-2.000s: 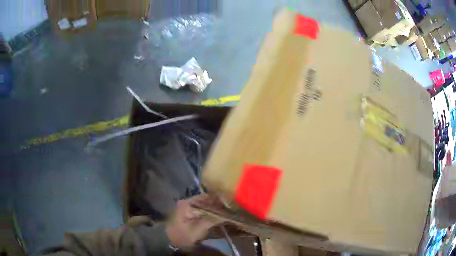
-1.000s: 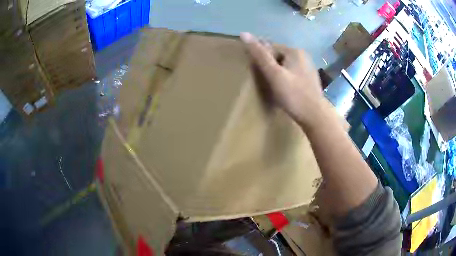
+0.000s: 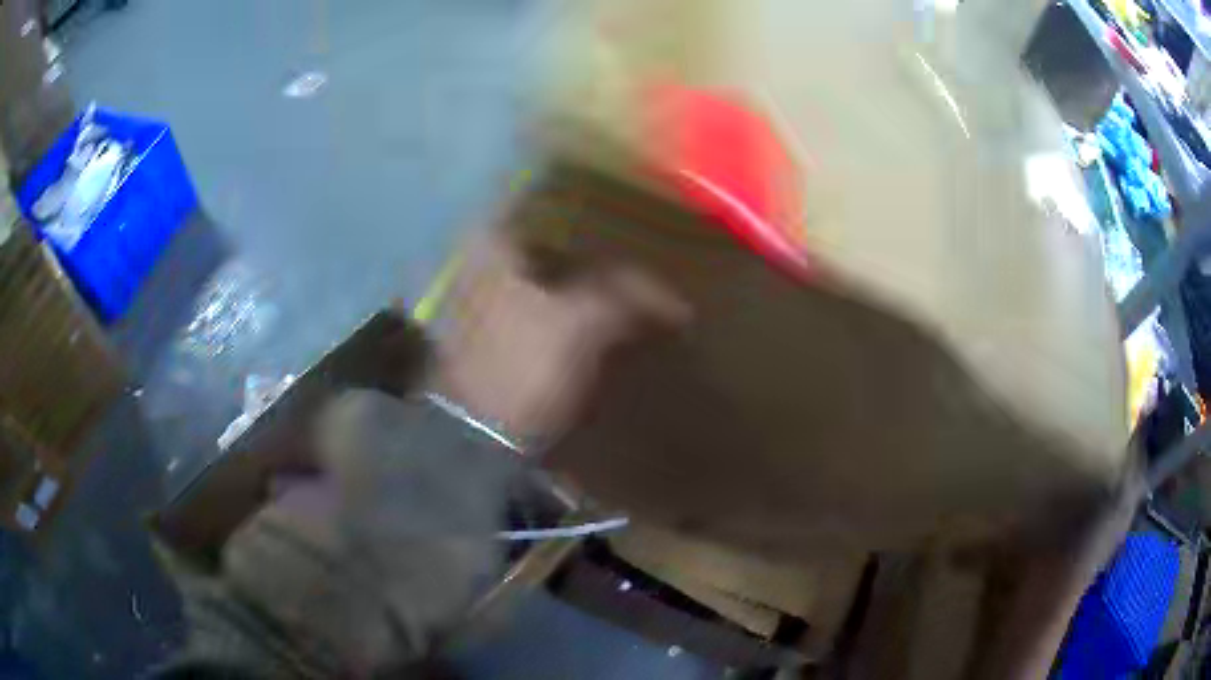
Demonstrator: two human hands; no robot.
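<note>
A large brown carton (image 3: 916, 199) with a red tape mark is blurred and tilted across the middle and right. My left hand (image 3: 531, 339), blurred, is at the carton's near left edge and seems to grip it. An open carton (image 3: 286, 425) stands below my left forearm, with thin white straps showing; my sleeve covers most of its inside. My right hand is not visible.
A blue crate (image 3: 140, 226) with white scrap stands on the floor at the upper left, beside clear film (image 3: 226, 312). Brown cartons (image 3: 53, 372) are at the left edge. A cluttered bench runs along the right; a blue crate (image 3: 1129, 598) is at lower right.
The large carton has tilted and moved up and right. My right hand has left the view; my left hand has come in at the carton's edge. The view has turned.
</note>
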